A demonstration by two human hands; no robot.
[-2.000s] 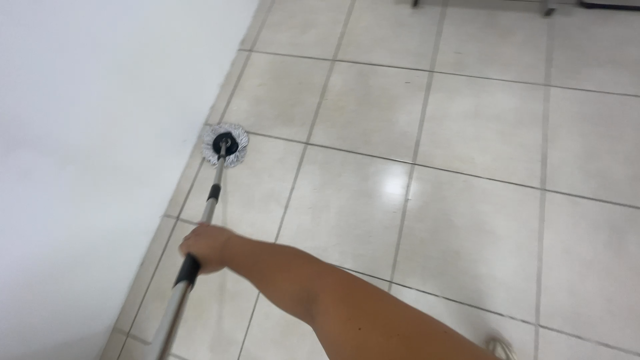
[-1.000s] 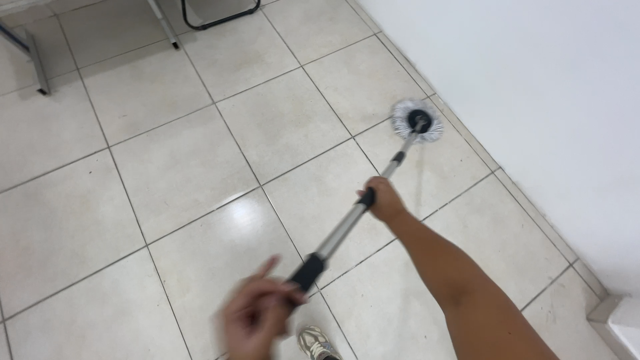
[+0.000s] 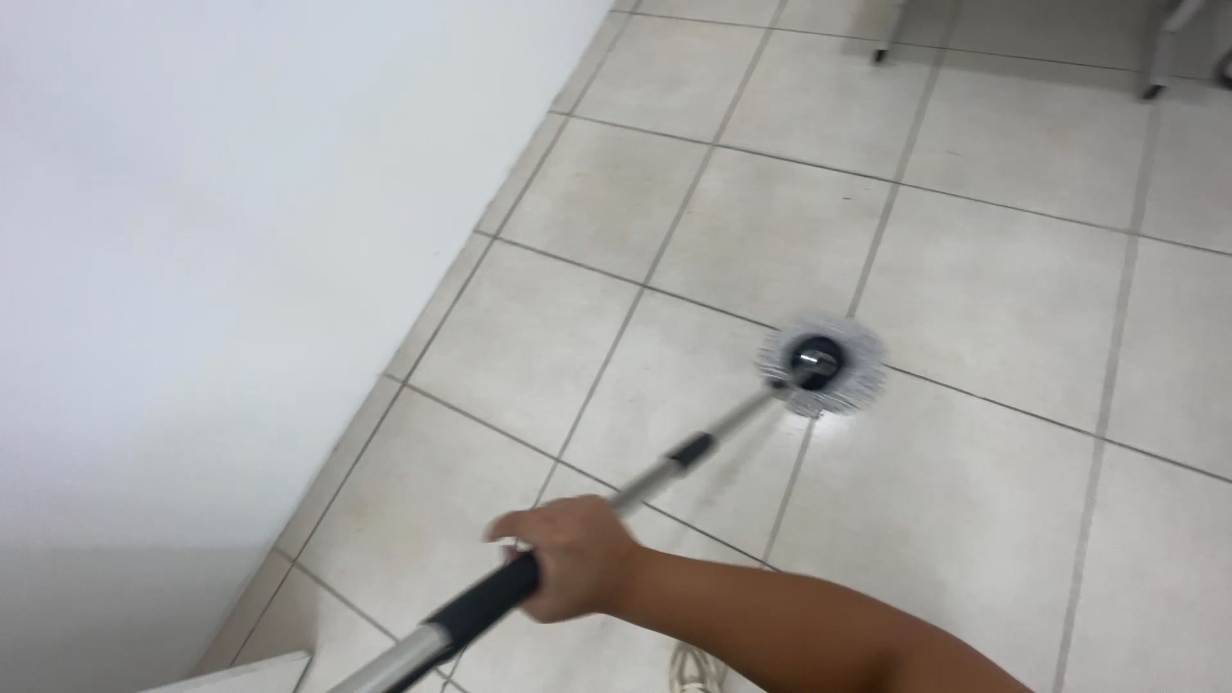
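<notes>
A spin mop with a round head of grey-white strands (image 3: 861, 361) and a metal handle (image 3: 739, 416) rests on the tiled floor (image 3: 991, 298). My right hand (image 3: 577, 556) grips the handle beside its black sleeve (image 3: 486, 599), low in the middle of the view. From there the handle slants up to the mop head on the right and down past the bottom edge on the left. My left hand is out of view.
A white wall (image 3: 241, 231) fills the left side, edged by a tile skirting strip (image 3: 438, 318). Metal furniture legs (image 3: 887, 34) stand at the top right. A white ledge (image 3: 255, 674) lies bottom left, and a shoe (image 3: 695, 666) shows at the bottom.
The mop head has moved away from the base of the wall onto the open floor tiles. My left hand, in view a second ago by the handle, has left the frame. The view has swung strongly.
</notes>
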